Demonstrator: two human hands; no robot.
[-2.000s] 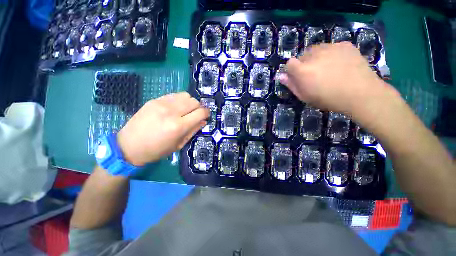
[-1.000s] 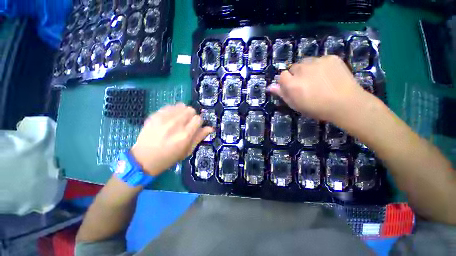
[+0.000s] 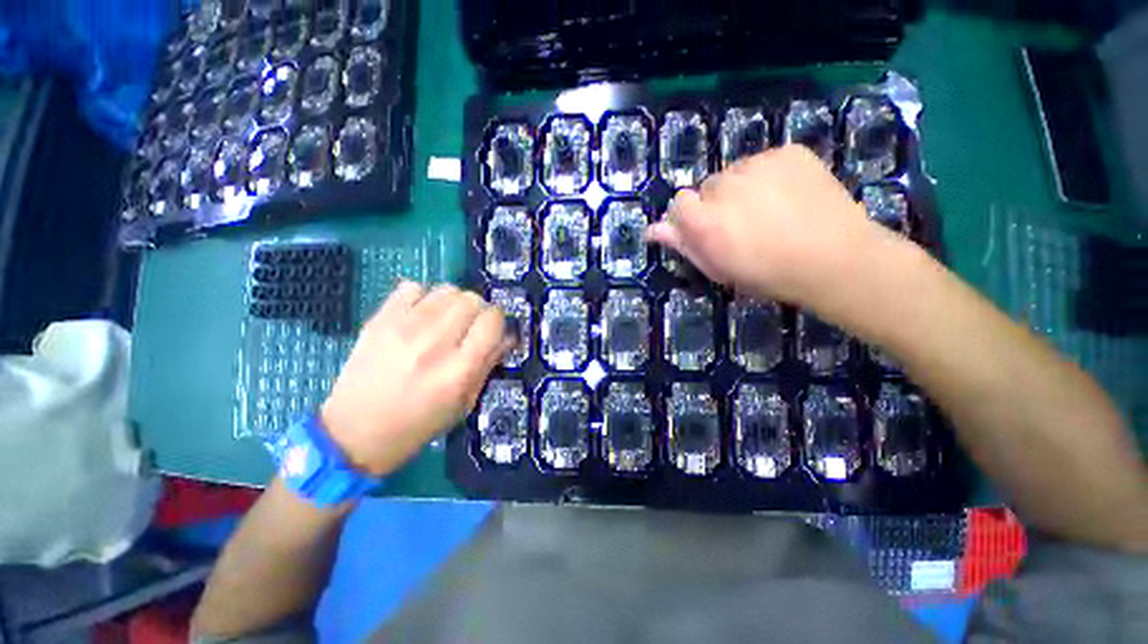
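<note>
A black blister tray [image 3: 655,491] lies on the green mat with rows of electronic units, one per pocket. My right hand [image 3: 768,220] is over the second row, fingertips pinched together beside a unit [image 3: 624,237] in the third column; whether it holds anything is too small to tell. My left hand [image 3: 422,365] rests at the tray's left edge, fingers curled by the leftmost unit of the third row; its fingertips show no clear part. A blue wrist band [image 3: 315,463] is on my left wrist. My right hand and forearm hide several pockets.
A clear tray [image 3: 283,377] with a block of small black parts [image 3: 300,284] lies left. Another filled black tray [image 3: 271,214] is rear left, a tray stack [image 3: 686,38] behind. A clear tray [image 3: 1026,271] and a black slab [image 3: 1068,126] are right. A red basket [image 3: 992,551] is below.
The view has shifted, so the trays appear lower than two seconds ago. My right hand has moved slightly left along the second row. My left hand stays by the tray's left edge.
</note>
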